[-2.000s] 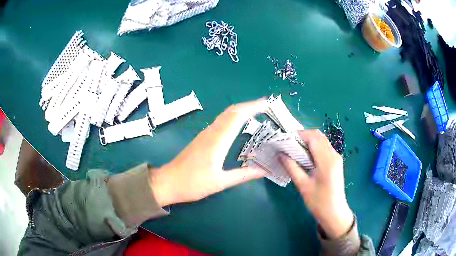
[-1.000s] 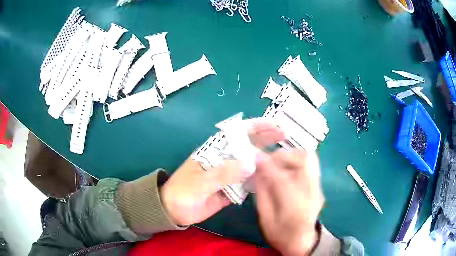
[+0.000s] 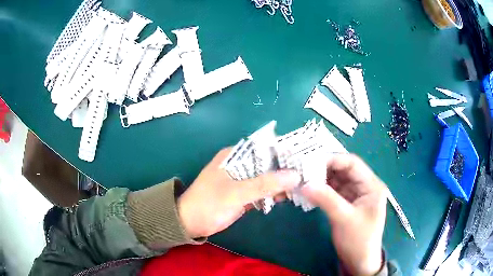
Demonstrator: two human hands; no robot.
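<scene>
My left hand (image 3: 232, 188) is closed around a stack of white strap pieces (image 3: 251, 159), their flared ends fanned upward. My right hand (image 3: 354, 199) grips more white strap pieces (image 3: 311, 148) beside it, thumb on their near side. The two bunches touch or nearly touch; the fingers hide their lower parts. Three short strap pieces (image 3: 331, 110) lie loose on the table just beyond the right hand. Slim tweezers (image 3: 400, 213) lie right of my right hand, which partly covers them.
A big pile of white straps (image 3: 102, 64) lies at left. Wire loops (image 3: 277, 6), bright small parts (image 3: 348, 39) and dark bits (image 3: 399, 124) lie farther back on the green table (image 3: 216, 129). At right are thin silver pieces (image 3: 448, 101), a blue tray (image 3: 457, 161) and a tub (image 3: 443, 12).
The right hand has moved from beside the left hand's bunch onto the strap pieces on the table. Three pieces now lie separately. The whole view has shifted slightly.
</scene>
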